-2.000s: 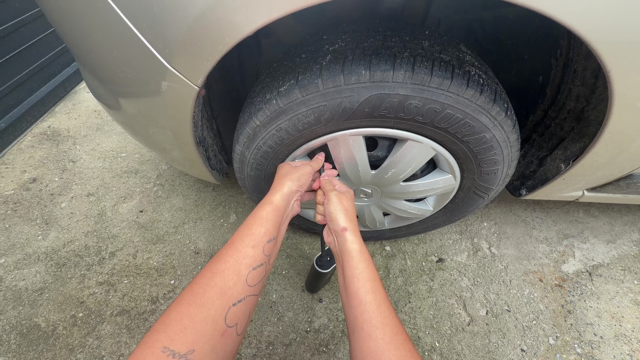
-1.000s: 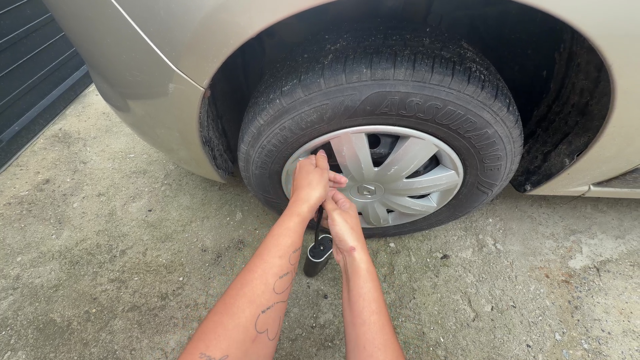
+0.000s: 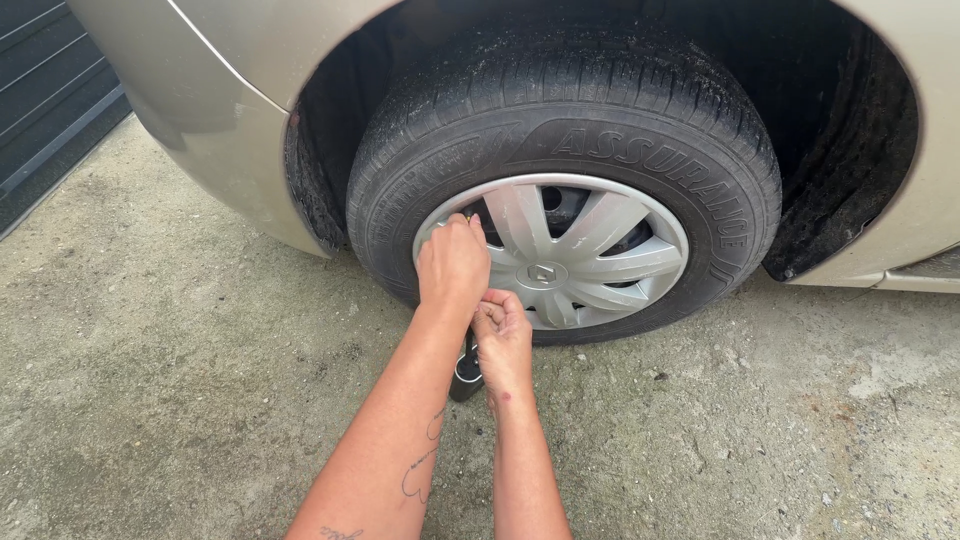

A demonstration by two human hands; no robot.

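My left hand (image 3: 454,262) is at the left part of a silver hubcap (image 3: 541,274), its fingertips by the rim gap; a tiny yellow bit shows at them. My right hand (image 3: 504,330) is just below and to the right, thumb and index finger pinched near my left wrist, on what looks like a thin black hose. Under them hangs or stands a small black cylindrical device (image 3: 466,379), probably a portable tire inflator, with a hose (image 3: 470,343) rising from it behind my hands. The black tire (image 3: 637,135) surrounds the hubcap. The valve is hidden by my left hand.
A beige car's bumper (image 3: 202,127) curves at the left of the wheel arch, and its body panel (image 3: 930,150) is at the right. A dark slatted panel (image 3: 52,97) stands at the upper left. Rough concrete ground (image 3: 187,375) lies below.
My hands were close together at the hubcap's lower left; my left hand now sits higher, with my right hand below it. The black device has shifted slightly.
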